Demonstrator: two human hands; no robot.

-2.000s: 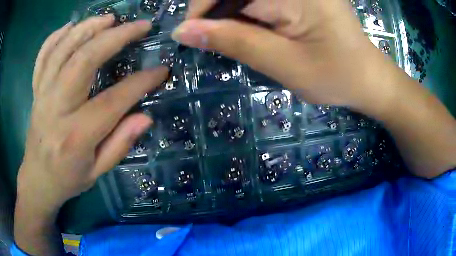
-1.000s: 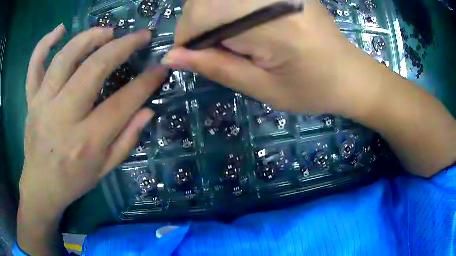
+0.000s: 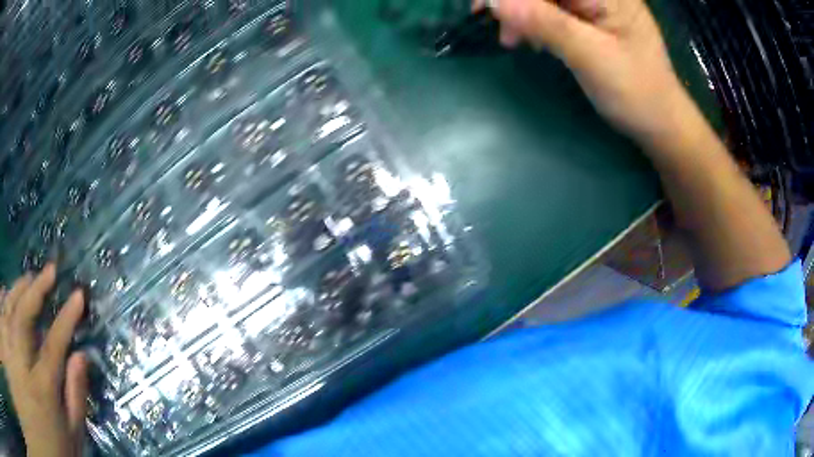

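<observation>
The clear blister tray [image 3: 294, 178] fills the left and middle, with strong glare and motion blur. Small dark round assemblies [image 3: 253, 134] with bright dots sit in its pockets. My left hand [image 3: 40, 348] is at the lower left, over the tray's left edge, fingers apart; I see nothing held in it. My right hand [image 3: 598, 45] is at the top, right of the tray, over dark loose parts [image 3: 437, 22] on the mat. Its fingertips are near the top edge and blurred, so what they hold cannot be told. No tweezers show clearly.
The green mat [image 3: 518, 170] lies right of the tray, its pale edge running diagonally at the lower right. Stacked black, shiny ribbed trays [image 3: 759, 80] stand at the far right. The blue smock [image 3: 571, 384] covers the bottom of the view.
The view has swung right. My right hand has left the tray for the mat beside it, and the dark tweezers no longer show clearly. My left hand is now at the far left.
</observation>
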